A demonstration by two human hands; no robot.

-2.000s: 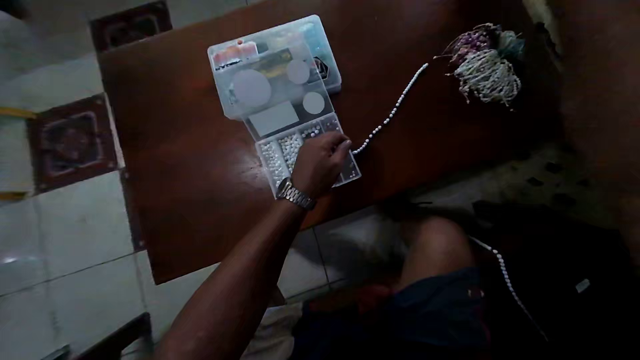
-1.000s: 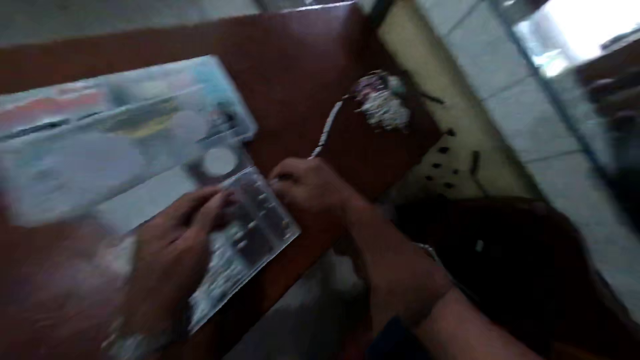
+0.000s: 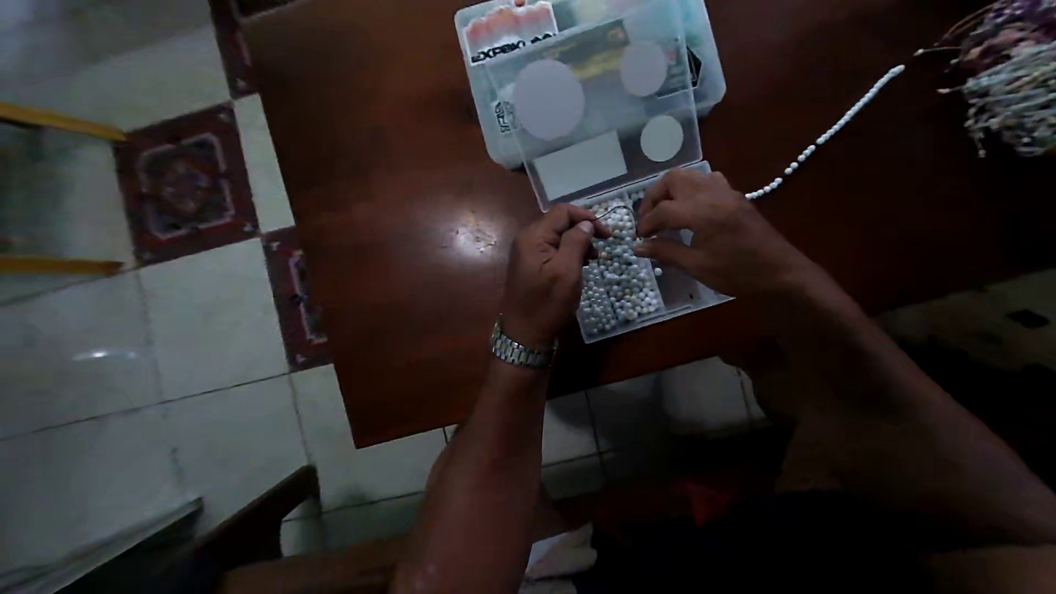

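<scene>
Over a divided clear plastic box of white beads, my left hand, with a metal-band watch on its wrist, pinches a thin dark thread or wire between thumb and fingertips. The thread arcs toward my right hand, whose fingers are bent over the box's right compartments; its fingertips are partly hidden, so what they grip is unclear. From behind the right hand a strand of strung white beads runs up and right across the wooden table.
The box's hinged clear lid lies open on another translucent plastic case. A bundle of white and purple strands rests at the upper right. The table's near edge runs below the bead box, over a tiled floor.
My left hand, on the box's left side one second ago, now holds a thin thread above the beads. My right hand has come in over the right compartments. The view has shifted strongly.
</scene>
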